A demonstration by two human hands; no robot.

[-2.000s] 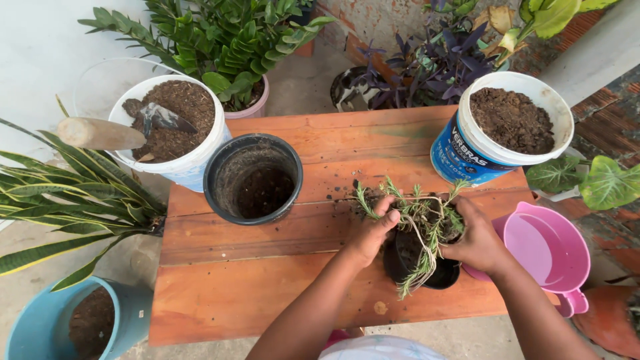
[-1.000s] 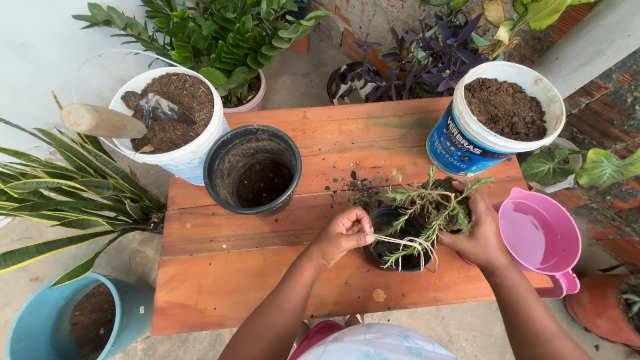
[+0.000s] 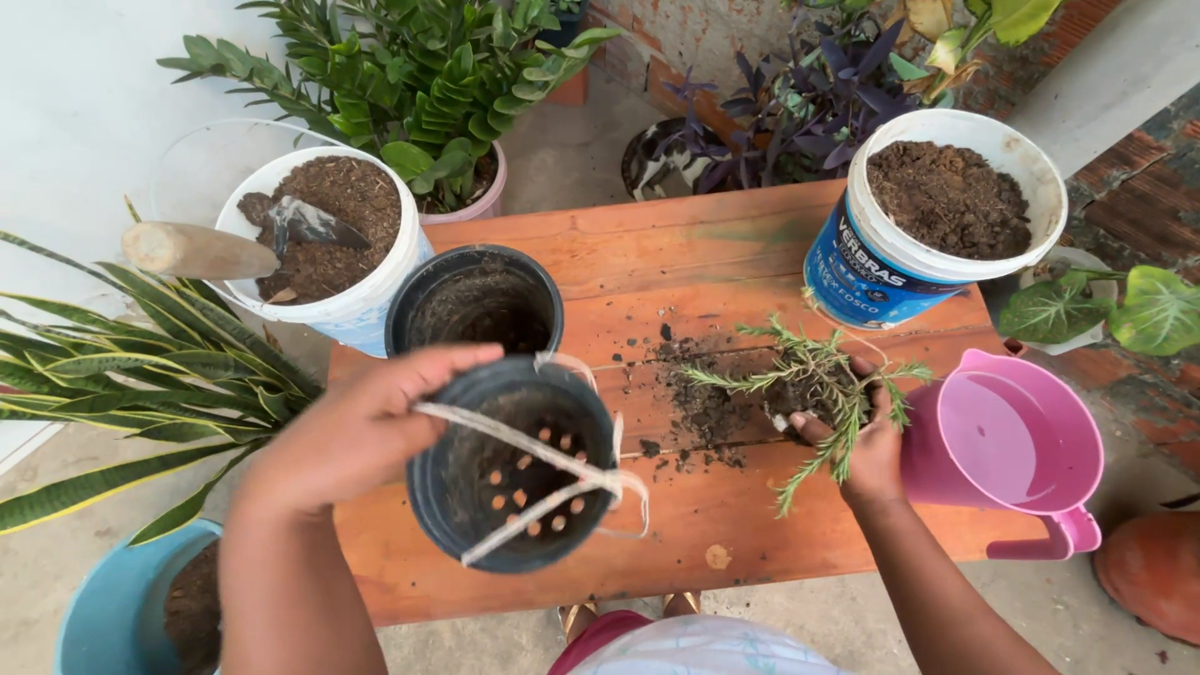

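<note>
My left hand (image 3: 375, 422) grips the rim of a small black plastic pot (image 3: 516, 422), tilted so its holed bottom shows, with pale string (image 3: 525, 441) across its mouth. In my right hand (image 3: 867, 431) is a rosemary plant (image 3: 834, 375) with its root ball of dark soil, held low over the wooden table. Just behind the small pot stands a larger black pot (image 3: 473, 267). Loose soil (image 3: 708, 403) lies scattered between my hands. The far side of the root ball is hidden by foliage and fingers.
A soil-filled white bucket (image 3: 412, 225) holding a trowel (image 3: 202, 251) stands at left, a blue-labelled bucket of soil (image 3: 867, 272) at right. Near my right hand is a pink plastic jug (image 3: 1078, 441) with water. Potted plants surround the wooden table (image 3: 609, 244); a blue bucket (image 3: 103, 600) is lower left.
The plant has come out of the small pot and is in my right hand. My left hand has taken the pot to the left, lifted and tilted, with the string on it.
</note>
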